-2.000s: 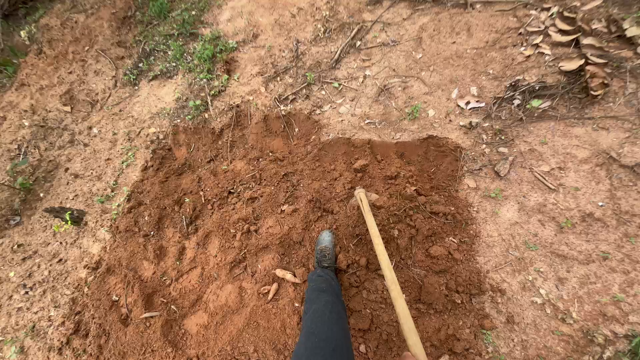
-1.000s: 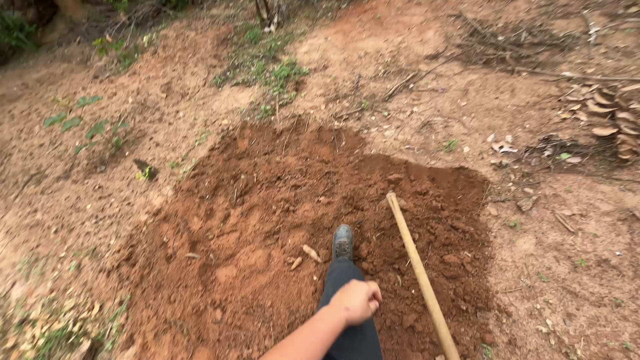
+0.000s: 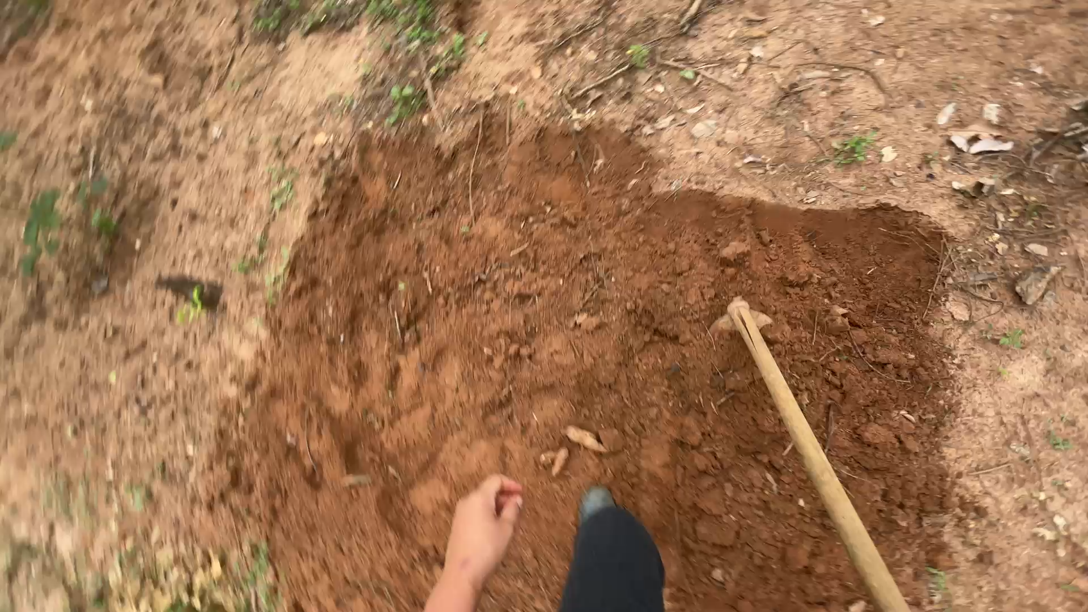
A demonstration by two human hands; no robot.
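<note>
My left hand hangs over the dug reddish soil, its fingers curled and thumb near the fingertips; I see nothing in it. Just beyond and to its right lie pale dry curled pieces, perhaps leaves or pods. A long-handled digging tool, its wooden handle slanting down to the lower right edge, has its soil-covered head resting on the loose earth. Its lower end is cut off by the frame, and my right hand is out of view.
My dark trouser leg and shoe tip are at bottom centre. Lighter packed ground borders the dug patch. Dry leaves lie at upper right, small green weeds at the top, and a dark piece at left.
My left hand, absent from the oldest frame, was over my leg one second ago and is now left of it, over the soil. The view has shifted.
</note>
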